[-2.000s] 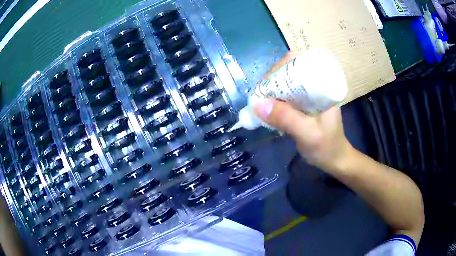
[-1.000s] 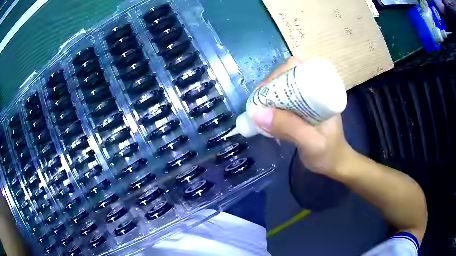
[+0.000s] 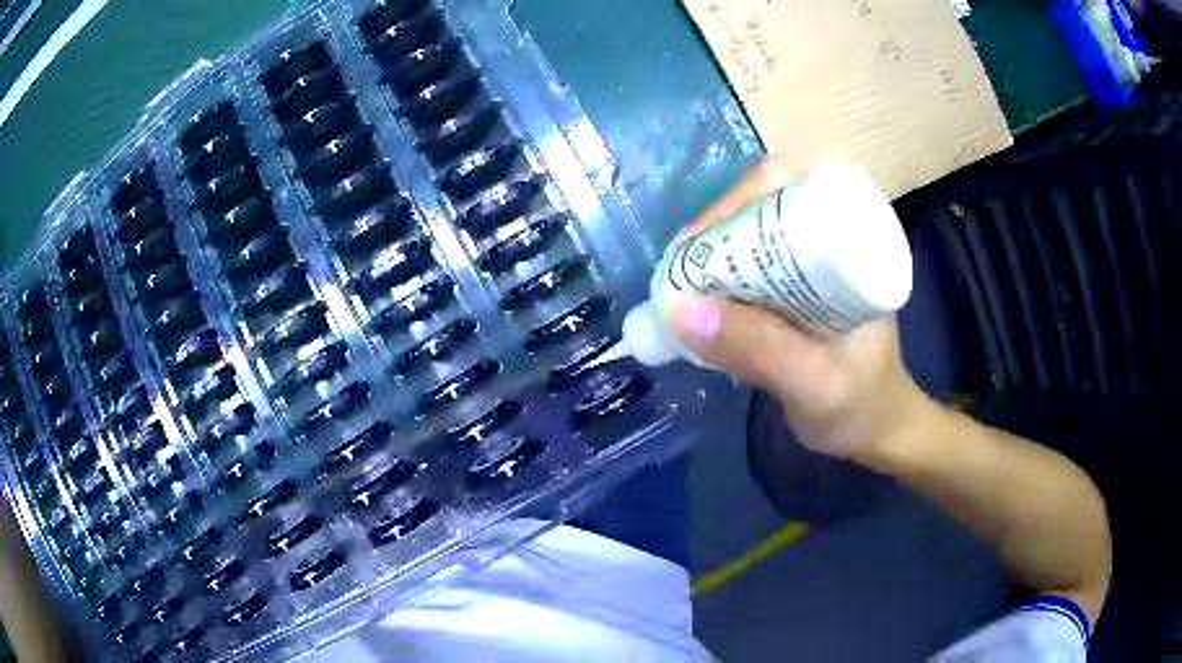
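My right hand (image 3: 810, 369) is closed around a white squeeze bottle (image 3: 830, 246) with printed text, held tilted with its thin nozzle pointing down to the left. The nozzle tip is close to one of the black wheels (image 3: 609, 393) near the right end of the tray; I cannot tell if it touches. The clear plastic tray (image 3: 570, 143) holds rows of black wheels with shiny centre pins. At the far left edge only a blurred strip of my left arm shows; my left hand is not visible.
A tan cardboard sheet (image 3: 862, 84) with handwritten marks lies on the green mat (image 3: 661, 65) behind the bottle. A blue and white item (image 3: 1095, 49) is at the upper right. A black ribbed surface (image 3: 1050, 285) is at the right. The tray overhangs towards my lap.
The nozzle has moved along the outermost row to a wheel nearer the tray's near edge. The tray and cardboard have shifted slightly up and left in view. The bottle stays in my right hand.
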